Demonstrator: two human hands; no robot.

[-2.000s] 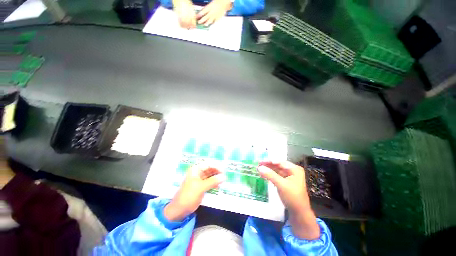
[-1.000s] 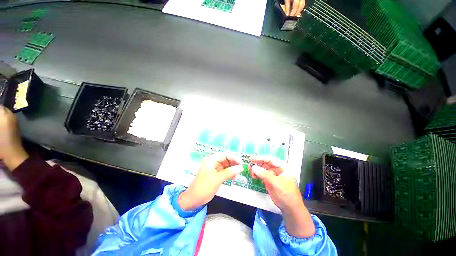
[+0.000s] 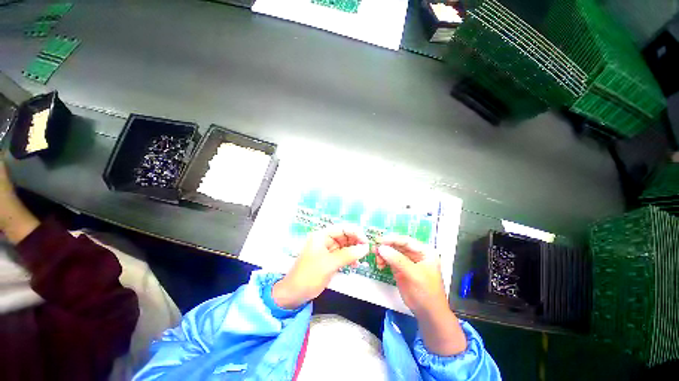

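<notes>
A green PCB panel [image 3: 354,208] lies on a white mat [image 3: 298,160], partly washed out by glare and partly hidden under my hands. My left hand [image 3: 320,260] and my right hand [image 3: 409,268] are over the middle of the panel. Their thumbs and index fingers are pinched, with the fingertips almost touching each other. Whether a small part is between the fingertips is too small to tell.
Left of the mat are a bin of white parts [image 3: 236,173] and a bin of dark parts [image 3: 162,160]. At right are a blue pen [image 3: 467,285], a dark-parts bin [image 3: 503,272] and stacked green panels [image 3: 625,283]. Another person's maroon sleeve [image 3: 74,283] is at left.
Two seconds ago my hands were apart over the panel; they have come together over its middle. The view has shifted, and the hands across the bench have left the picture.
</notes>
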